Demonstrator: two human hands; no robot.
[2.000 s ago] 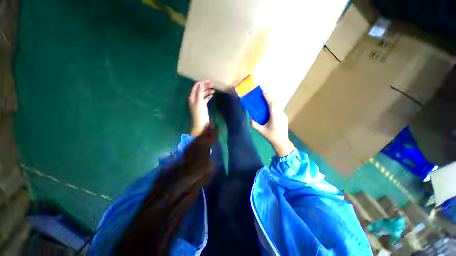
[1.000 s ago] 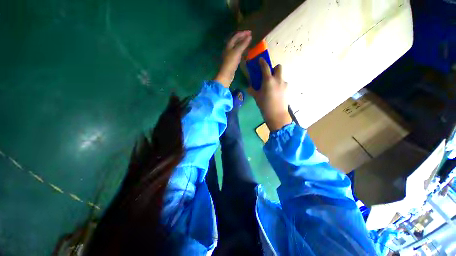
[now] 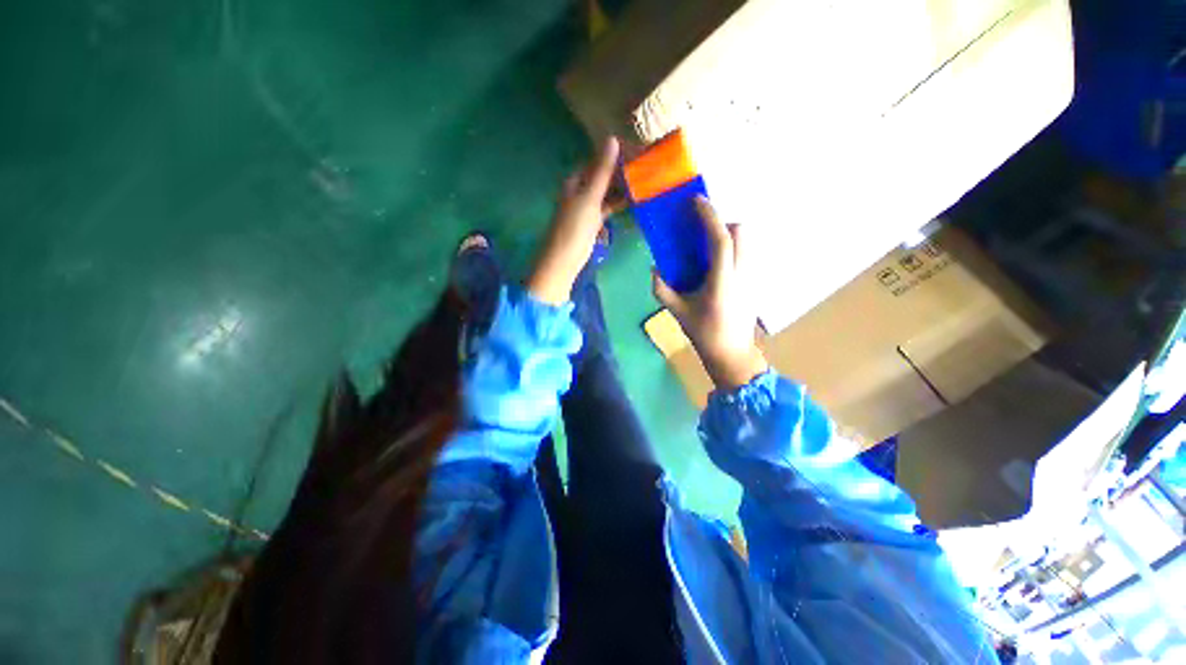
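Observation:
A blue tape dispenser with an orange edge (image 3: pixel 672 234) is in my right hand (image 3: pixel 715 292), at the near left end of a large, brightly lit cardboard carton (image 3: pixel 832 143). My right hand is closed around its blue body. My left hand (image 3: pixel 585 214) is just left of the dispenser, fingers pointing up toward the carton's end. Whether its fingertips touch the carton or the tape is not clear. No tape strip can be made out in the glare.
A second brown carton with printed marks (image 3: pixel 923 318) lies right of the bright one. Green floor (image 3: pixel 169 234) with a yellow line (image 3: pixel 111 474) spreads left. My feet and dark-trousered legs are below the hands. A bright bench area (image 3: pixel 1106 559) is at lower right.
My hands and the dispenser have moved from the carton's lower edge to its left end. The view has turned, and a foot now shows at the left.

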